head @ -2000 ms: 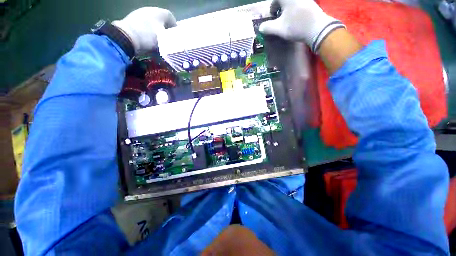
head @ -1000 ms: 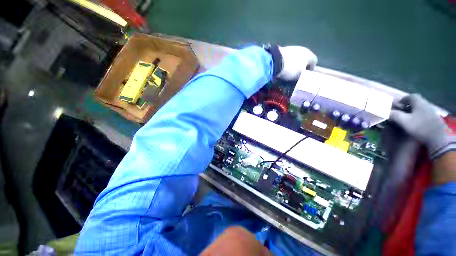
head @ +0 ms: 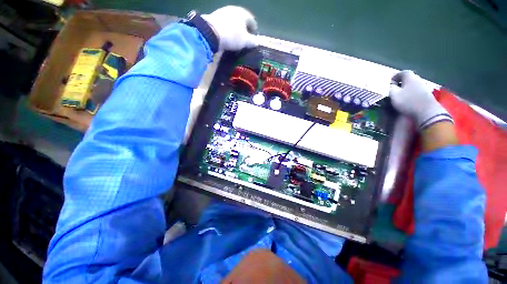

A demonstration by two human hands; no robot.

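A green circuit board (head: 256, 158) lies in a black solder carrier (head: 192, 157) with a lettered metal front edge. It bears a long white heatsink bar (head: 306, 133), a finned heatsink (head: 344, 72), red-brown toroids (head: 276, 87) at the rear left, and a brown and yellow transformer (head: 323, 108). A thin dark wire loops over the bar. My left hand (head: 233, 28), in a white glove, is at the carrier's rear left corner. My right hand (head: 416, 99), also gloved, is at its rear right corner beside the finned heatsink. The fingertips of both are partly hidden.
An open cardboard box (head: 49, 89) with yellow packets (head: 83, 77) stands at the left. Red sheets (head: 467, 144) lie at the right, under my right sleeve. More red pieces (head: 373, 272) are below right. A black bin (head: 39, 205) stands at the lower left.
The view has swung left, then partly back. The carrier now appears farther left than a second ago and less tilted. Both hands are still at its rear corners.
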